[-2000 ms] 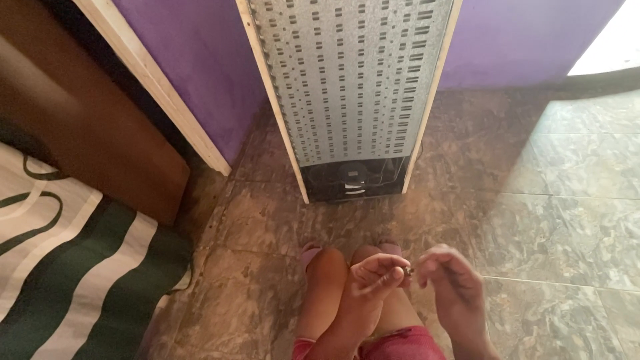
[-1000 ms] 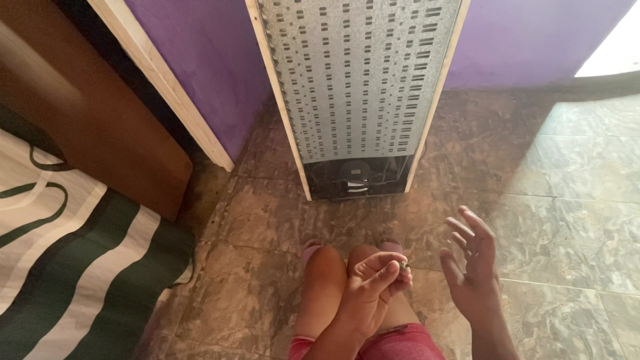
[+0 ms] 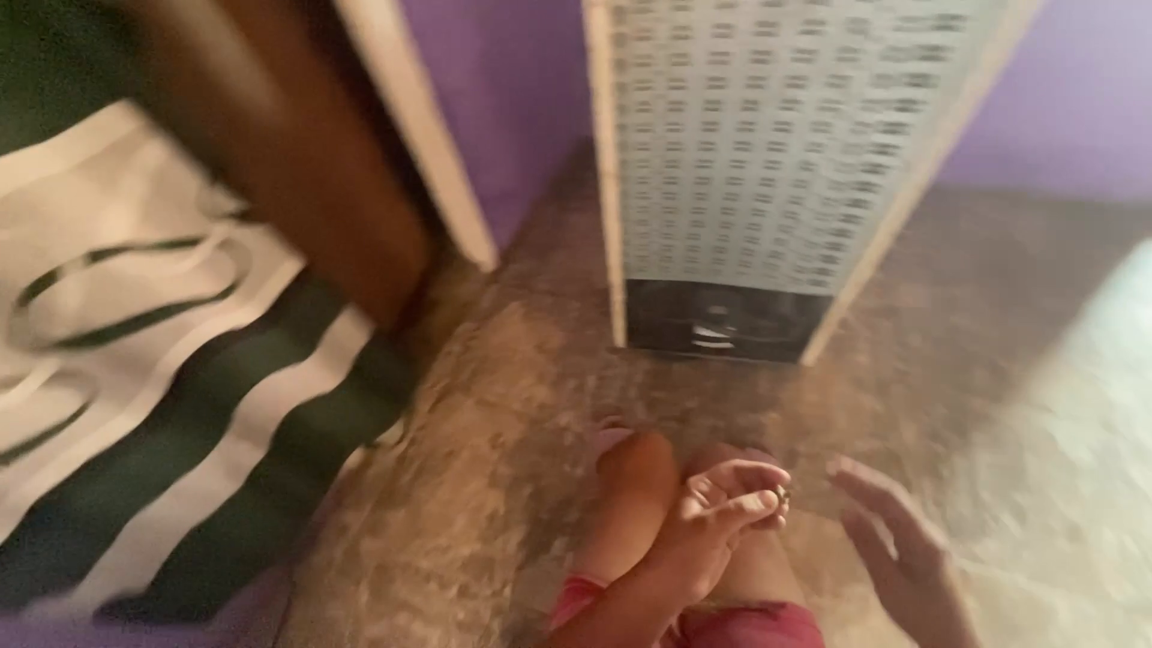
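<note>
My left hand [image 3: 724,517] is over my knees, thumb and fingers pinched on a small dark object [image 3: 781,497], too small and blurred to name. To its right, my right hand [image 3: 895,540] holds nothing; its fingers are apart and do not touch the left hand. Beyond both hands stands the back of a refrigerator, with a perforated-looking grey metal panel [image 3: 747,162] between pale side edges and a dark compartment [image 3: 729,322] at the bottom.
A striped dark green and white cloth [image 3: 225,450] covers a surface at the left. Behind it are a brown wooden panel [image 3: 315,162] and a pale door frame [image 3: 423,135]. Purple walls [image 3: 1044,117] rise behind the refrigerator. The floor [image 3: 468,432] is brown mottled tile, sunlit at the right.
My right hand was close beside the left two seconds ago, then moved away to the right with its fingers spread. The left hand keeps its pinch. The view has swung left.
</note>
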